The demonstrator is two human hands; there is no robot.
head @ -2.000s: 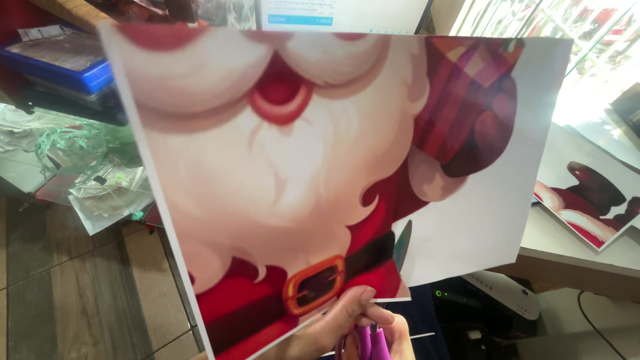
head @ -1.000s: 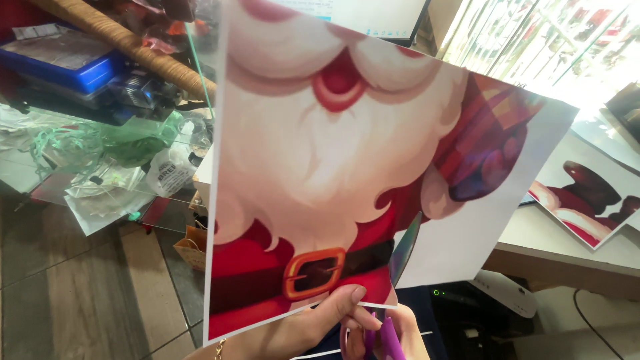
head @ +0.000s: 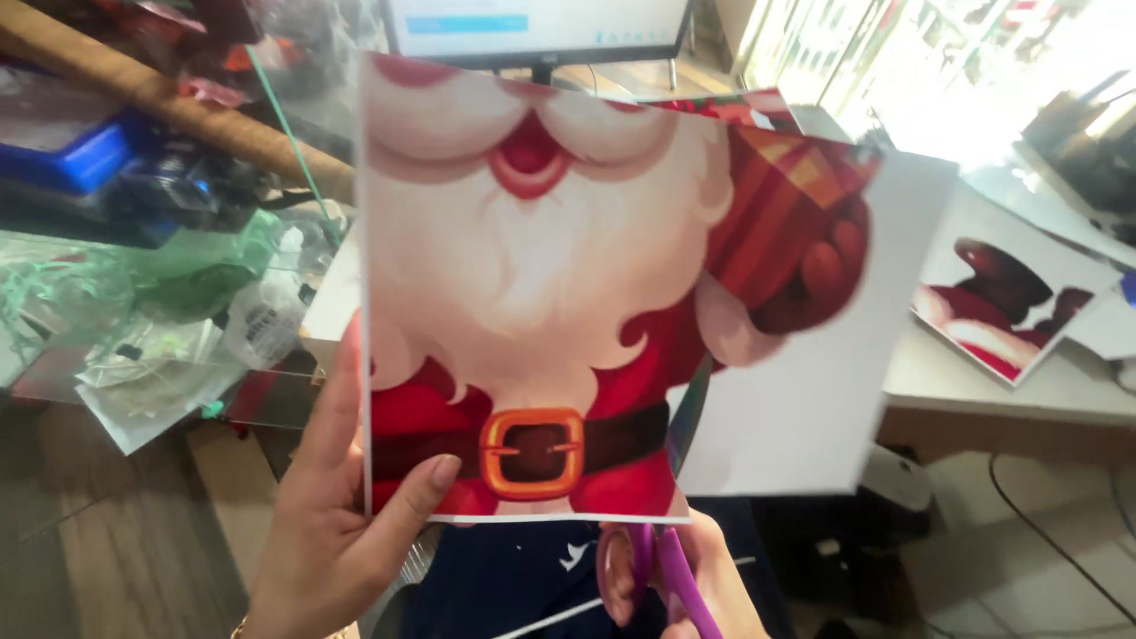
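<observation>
A large printed paper sheet shows a Santa Claus beard, a buckled belt and a mitten with a gift. My left hand grips its lower left edge, thumb on the front and fingers behind. Purple-handled scissors are in my right hand below the sheet, fingers in the loops. One scissor blade rises in front of the paper, beside the end of the belt, where the print meets the white margin. The other blade is hidden behind the sheet.
Another printed sheet lies on the white desk at right. A monitor stands behind. At left are a cardboard tube, a blue tray and clear plastic bags on a glass shelf. A cable hangs at lower right.
My left hand has moved from the sheet's bottom edge, near the scissors, to its lower left edge. The scissors remain at the paper in my right hand.
</observation>
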